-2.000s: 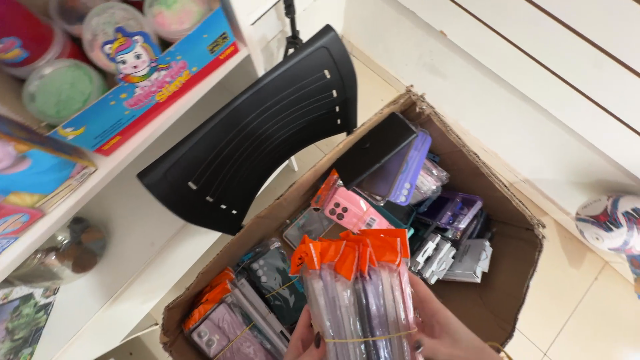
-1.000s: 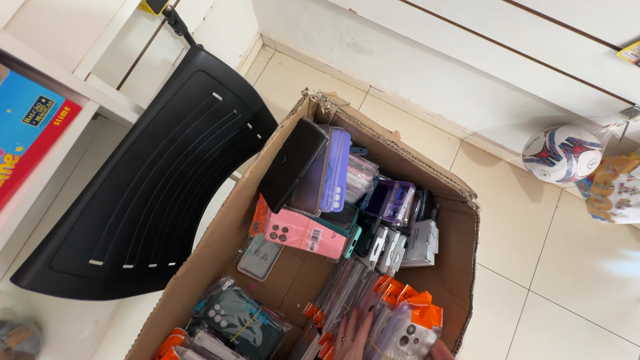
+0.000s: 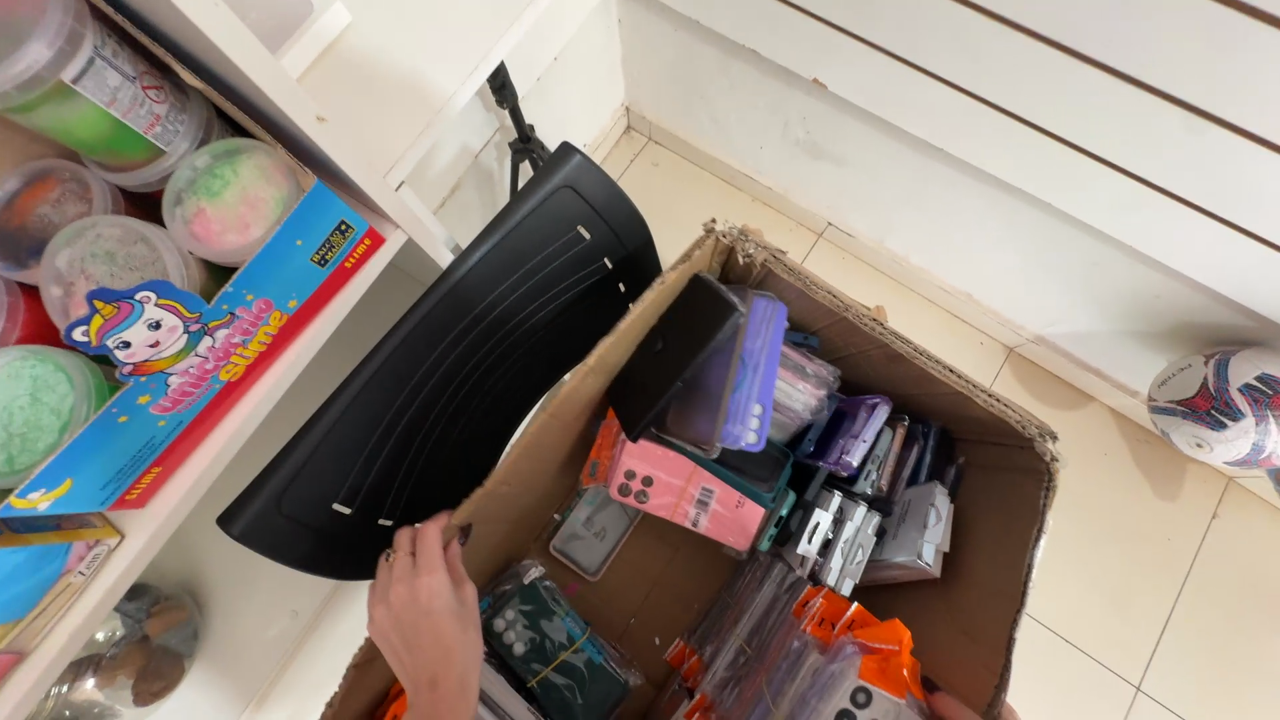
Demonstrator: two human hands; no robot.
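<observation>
My left hand (image 3: pixel 427 610) grips the left rim of an open cardboard box (image 3: pixel 1000 560), fingers over its edge. At the bottom right my right hand (image 3: pixel 962 704) shows only in part, beside the box's right wall and a bundle of clear phone cases with orange tabs (image 3: pixel 850 670); its hold is hidden. Inside the box lie a pink phone case (image 3: pixel 690 495), a purple phone case (image 3: pixel 760 370), a black case (image 3: pixel 675 355), silver-grey packs (image 3: pixel 832 540) and a dark green case bundle (image 3: pixel 560 640) with a rubber band.
A curved black plastic panel (image 3: pixel 450 380) stands left of the box, against it. White shelving (image 3: pixel 300 390) at the left holds a display box of slime tubs (image 3: pixel 230 370). A patterned ball (image 3: pixel 1220 405) lies on the tiled floor (image 3: pixel 1110 500) near the slatted white wall (image 3: pixel 950 150).
The bundle of orange-tabbed cases, held up in both hands two seconds ago, now lies in the box. My left hand has moved to the box's left rim.
</observation>
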